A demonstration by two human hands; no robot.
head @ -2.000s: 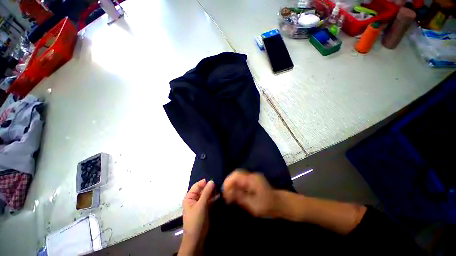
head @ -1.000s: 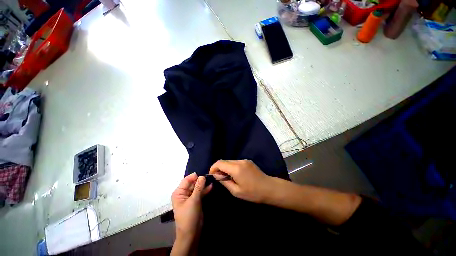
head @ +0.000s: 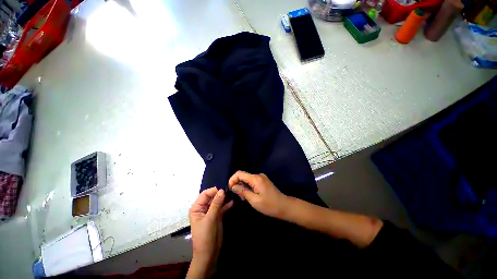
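A dark navy jacket (head: 240, 103) lies lengthwise over the near edge of the pale table. One dark button (head: 209, 157) shows on its front edge. My left hand (head: 207, 218) pinches the front edge below that button. My right hand (head: 256, 192) is just right of my left fingertips, its thumb and fingers closed together at the cloth. A needle or thread in the right fingertips is too small to make out.
Left of the jacket are a button box (head: 87, 173), a small brown-yellow box (head: 82, 205) and a white sheet (head: 72, 252). A smartphone (head: 307, 37), green box (head: 362, 27) and orange cone (head: 410, 26) stand at upper right. A blue crate (head: 436, 158) is at right.
My right hand was blurred and apart from the left, then came to the left fingertips; now it sits slightly off them. The view has shifted, so the jacket appears higher.
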